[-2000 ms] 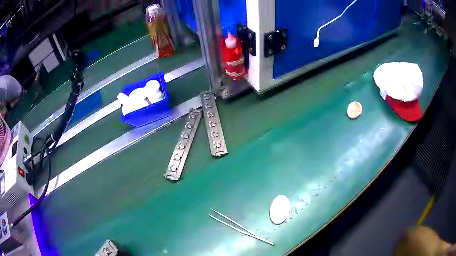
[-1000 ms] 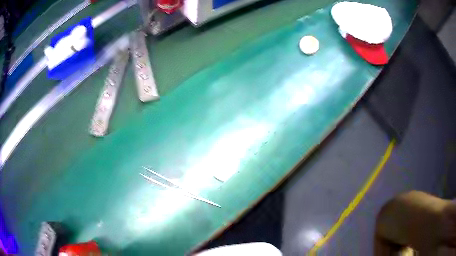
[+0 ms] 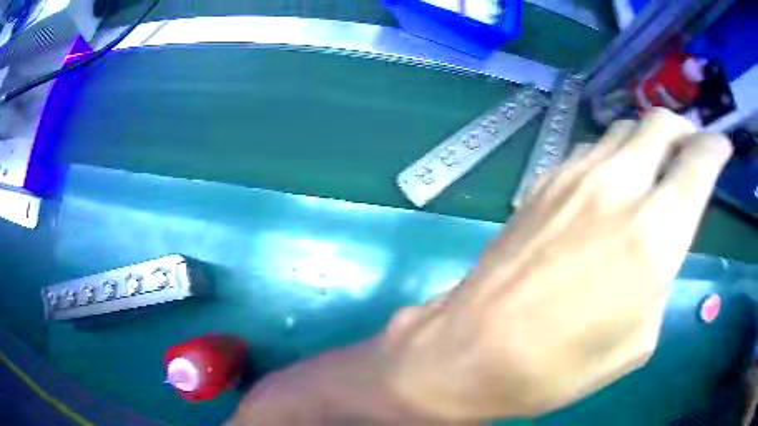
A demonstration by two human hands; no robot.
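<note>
My left hand point(image 3: 540, 291) reaches from the bottom edge toward the upper right, back of the hand up and fingers bent. It covers the lower end of one metal strip point(image 3: 555, 125); its fingertips are hidden, so I cannot tell if they hold anything. A second metal strip with round parts point(image 3: 474, 146) lies beside it. Another strip point(image 3: 116, 288) sits on a dark block at the left. A red squeeze bottle point(image 3: 208, 366) with a pale nozzle lies near my wrist. My right hand is not in view.
A blue bin point(image 3: 474, 29) is at the top edge. Another red bottle point(image 3: 669, 81) is just beyond my fingers, by the metal frame. A small pink disc point(image 3: 710, 309) lies at the right. A white box with purple glow point(image 3: 29, 158) is at the left.
The view has swung left; the cap and tweezers are no longer seen. My left hand has come into view, and more of the near red bottle and left strip shows.
</note>
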